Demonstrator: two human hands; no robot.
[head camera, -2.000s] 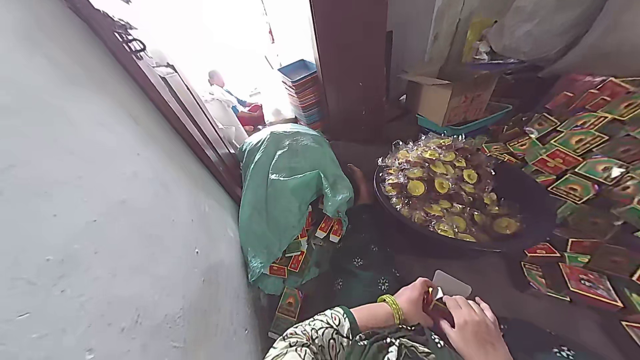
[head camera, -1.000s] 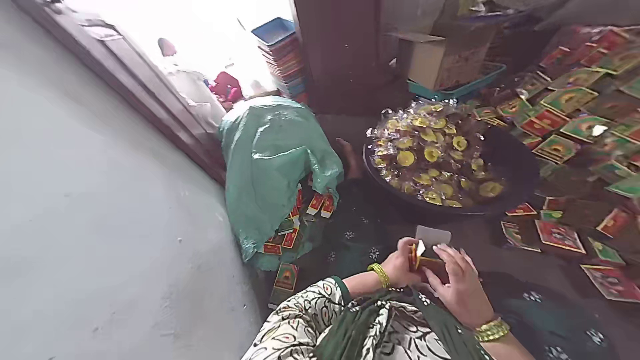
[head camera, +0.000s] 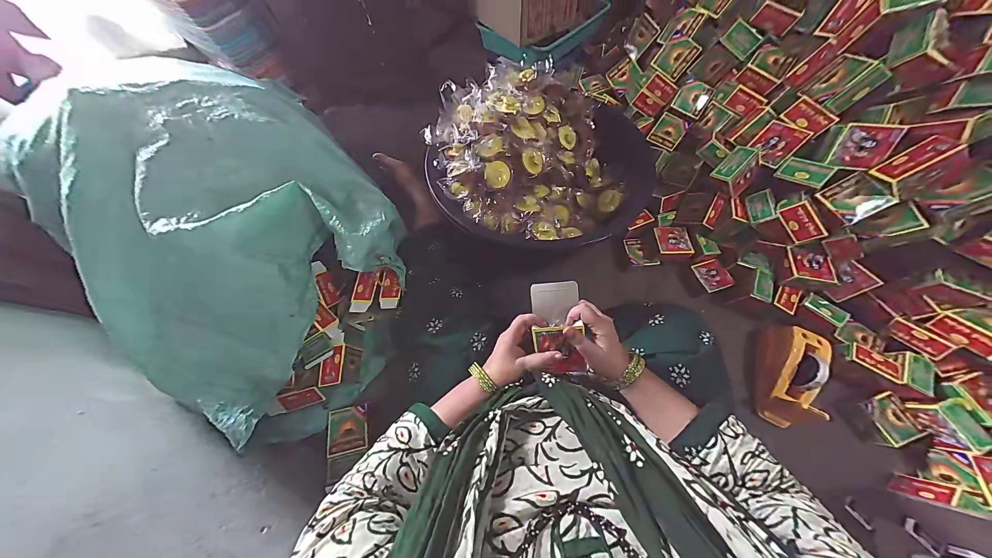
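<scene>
Between both hands, in front of my chest, is a small printed cardboard box (head camera: 549, 339) in red, green and yellow, its pale flap raised. My left hand (head camera: 515, 350) grips the box's left side and lower front. On the right side and top edge, my right hand (head camera: 600, 342) holds it with thumb and fingers at the opening. Whether anything is inside cannot be seen. Beyond the hands stands a dark round basin (head camera: 639, 182) heaped with clear-wrapped packets (head camera: 532, 160) bearing yellow round labels.
A green plastic sack (head camera: 194, 232) with small boxes (head camera: 331, 364) at its mouth lies at left. Many printed boxes (head camera: 783, 142) cover the floor at right. An orange-brown tape dispenser (head camera: 792, 376) is right of my knee. A teal tray (head camera: 542, 48) holds a carton behind the basin.
The view has shifted down and to the right. Both hands keep hold of the small box, whose printed face now points up toward me.
</scene>
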